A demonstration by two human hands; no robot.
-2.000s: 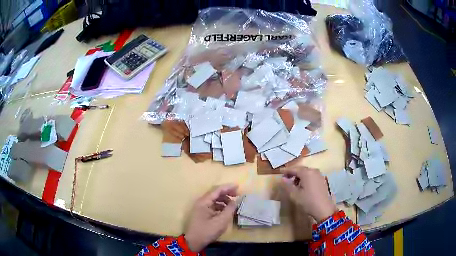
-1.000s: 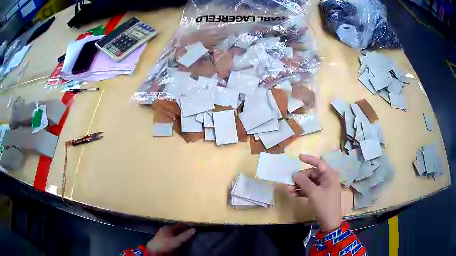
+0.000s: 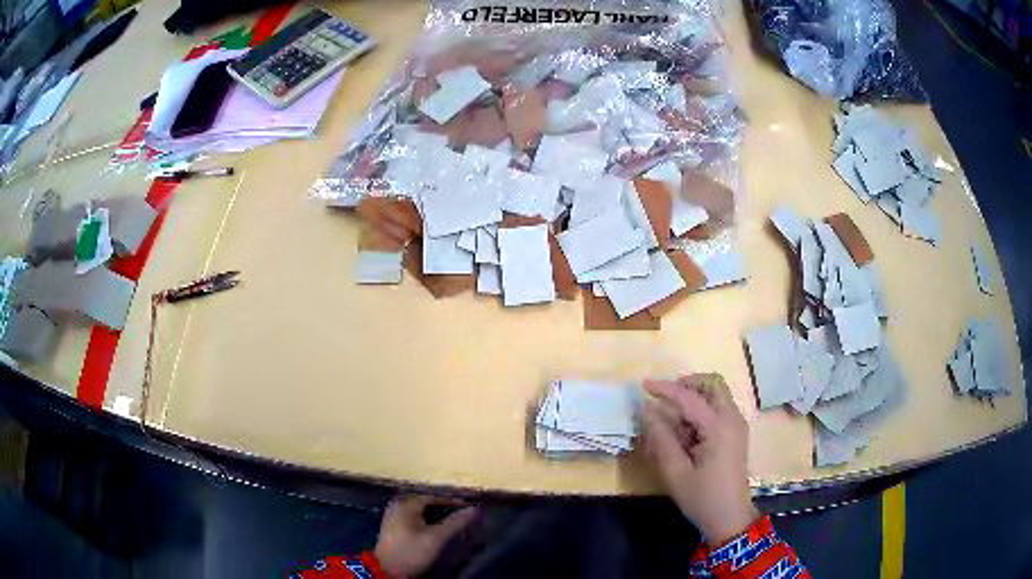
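A small stack of pale grey cut pieces (image 3: 588, 418) lies near the table's front edge, its edges slightly fanned. My right hand (image 3: 693, 441) is just right of the stack, palm down with fingers curled; the fingertips are blurred, and I cannot tell whether they hold or touch a piece. My left hand (image 3: 421, 534) is low, at or below the table's front edge, with no piece visible in it; its fingers are partly hidden. The main heap of grey and brown pieces (image 3: 527, 266) spills from the clear plastic bag (image 3: 453, 45) beyond the stack.
A sorted pile (image 3: 843, 368) is right of my right hand. Smaller piles lie at upper right (image 3: 883, 158) and far right (image 3: 980, 360). Thread snips (image 3: 201, 287) on a red cord, a calculator (image 3: 300, 57), a phone (image 3: 204, 100) and papers (image 3: 260, 119) are left.
The single grey piece near my right hand a second ago no longer shows apart from the stack. My right hand has moved down beside the stack. My left hand has left the tabletop.
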